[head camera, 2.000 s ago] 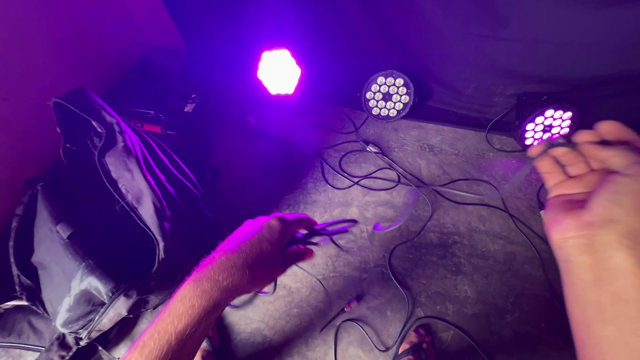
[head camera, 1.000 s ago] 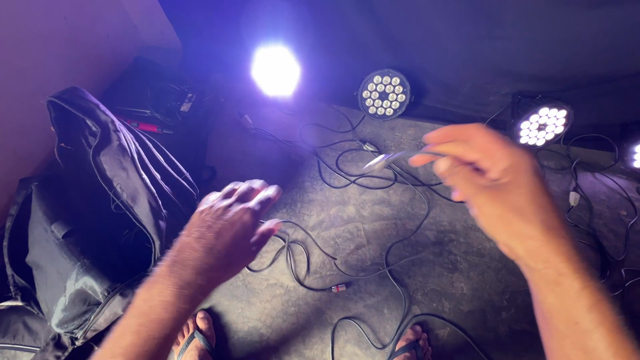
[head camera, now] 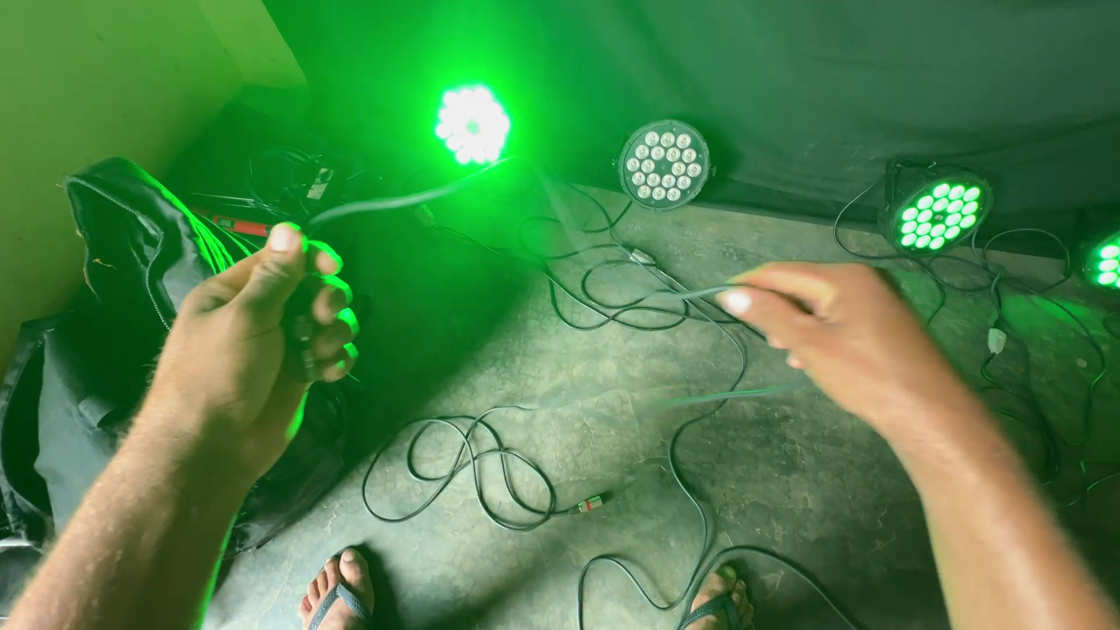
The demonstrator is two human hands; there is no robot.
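Observation:
My left hand [head camera: 262,324] is closed round a dark cable and what looks like its metal connector, above the black bag [head camera: 122,262]. From its thumb a blurred length of cable [head camera: 394,201] runs up and right toward the lit stage light [head camera: 472,124]. At the right, my right hand [head camera: 814,332] pinches a cable between thumb and forefinger; another blurred stretch passes below its fingers. On the floor between the hands lies a loosely looped black cable [head camera: 472,464] ending in a metal connector with a red band [head camera: 590,504].
An unlit LED par light [head camera: 665,164] stands at the dark curtain [head camera: 875,79], with a green-lit one [head camera: 941,214] to its right and another at the edge. Tangled cables with pale connectors [head camera: 996,341] cross the floor. My sandalled feet [head camera: 337,595] are below.
My left hand has risen and now grips cable. The looped cable on the floor has spread out, its connector lying farther right. The lights have turned from purple through white to green.

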